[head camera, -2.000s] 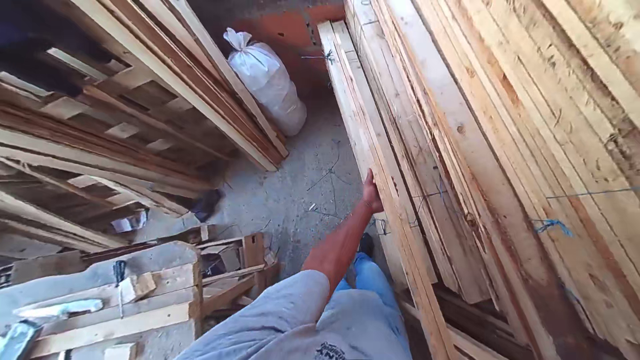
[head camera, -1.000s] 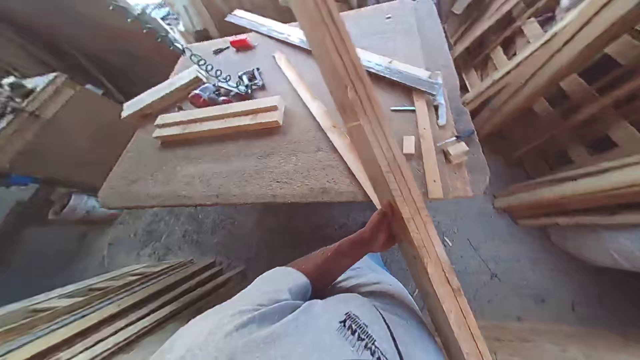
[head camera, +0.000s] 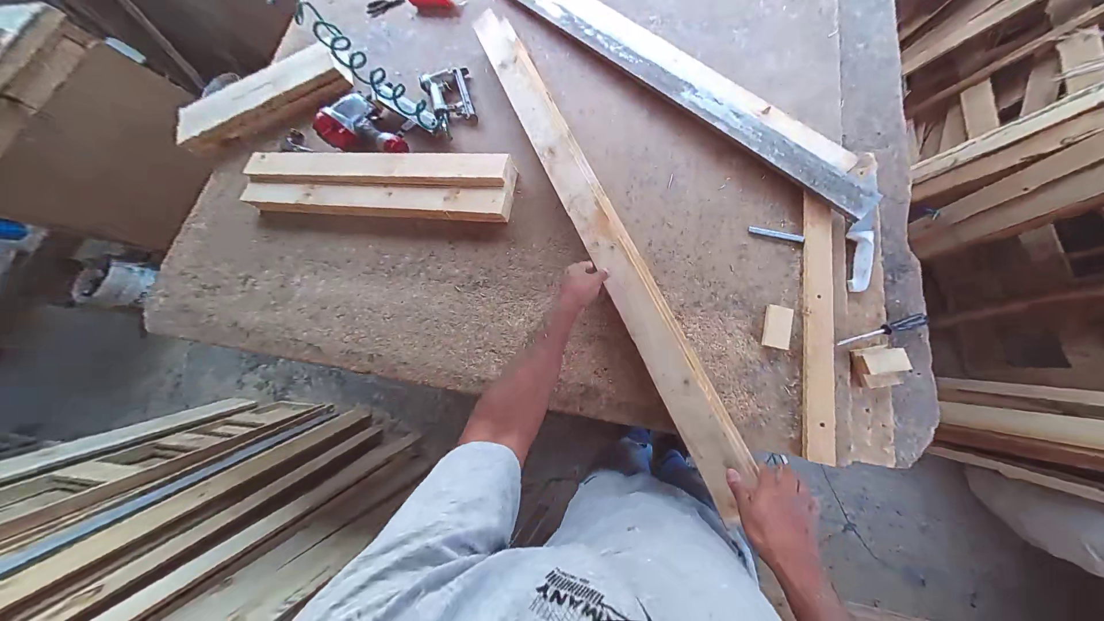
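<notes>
My left hand (head camera: 584, 286) grips the left edge of a long wooden board (head camera: 604, 233) near its middle. My right hand (head camera: 772, 500) holds the near end of that board, just past the front edge of the workbench. The board lies at a slant over the bench, its far end toward the top. Left of it, two short wooden blocks (head camera: 379, 185) lie side by side. Behind them are a red and silver pneumatic nailer (head camera: 355, 122) and a green coiled air hose (head camera: 349, 56). A long metal straightedge (head camera: 733, 116) crosses the bench at the right.
The worn workbench top (head camera: 414, 285) also bears a narrow upright-lying strip (head camera: 818, 345), a small wooden block (head camera: 777, 327), a screwdriver (head camera: 884, 329) and another thick block (head camera: 259, 95). Stacked lumber (head camera: 216, 509) stands at the lower left, more wood (head camera: 1018, 172) at the right.
The view has swung from the lumber stacks to the bench. One second ago the board in front of me stood raised across the view in one hand; now both hands are on a board lowered over the bench.
</notes>
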